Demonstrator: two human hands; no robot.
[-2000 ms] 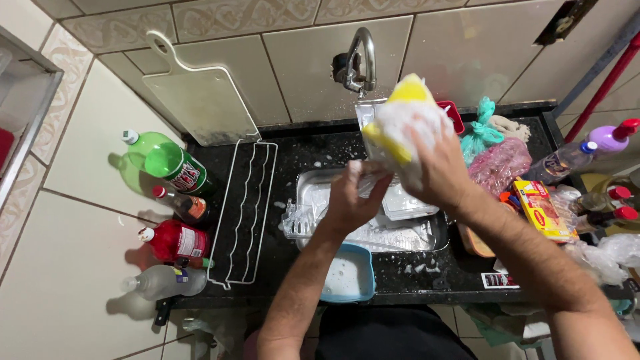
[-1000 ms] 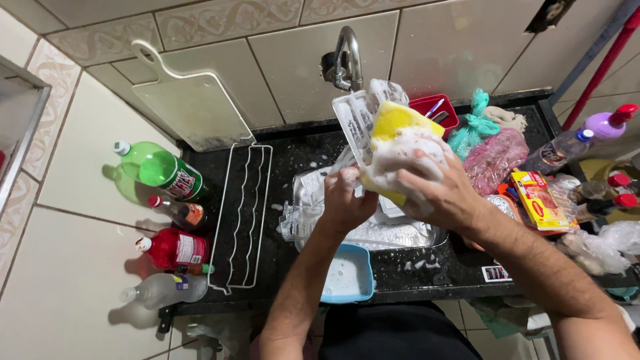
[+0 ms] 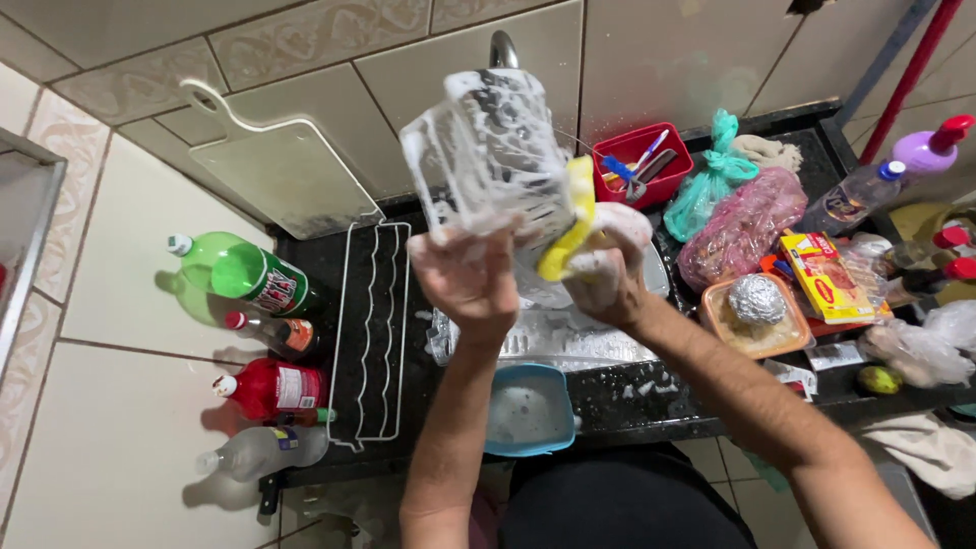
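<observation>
My left hand (image 3: 473,278) grips the lower edge of a clear plastic tray or rack (image 3: 496,152), tilted up in front of the faucet (image 3: 503,49) and coated with suds. My right hand (image 3: 610,259) holds a foamy yellow sponge (image 3: 576,221) against the tray's right side. Foam covers the fingers of both hands. Below them lies the metal sink (image 3: 657,274), with a clear ribbed plastic piece (image 3: 564,335) at its front. In front of the sink sits a blue container (image 3: 530,412) of soapy water.
A white wire rack (image 3: 404,328), a cutting board (image 3: 282,160) and several bottles (image 3: 252,274) are on the left. On the right are a red bin (image 3: 656,191) of utensils, knotted plastic bags (image 3: 743,225), a container with a foil ball (image 3: 793,335), and more bottles (image 3: 839,198).
The sponge has moved off the tray's front to its right side, and more of the sudsy tray shows. Both hands remain raised over the sink.
</observation>
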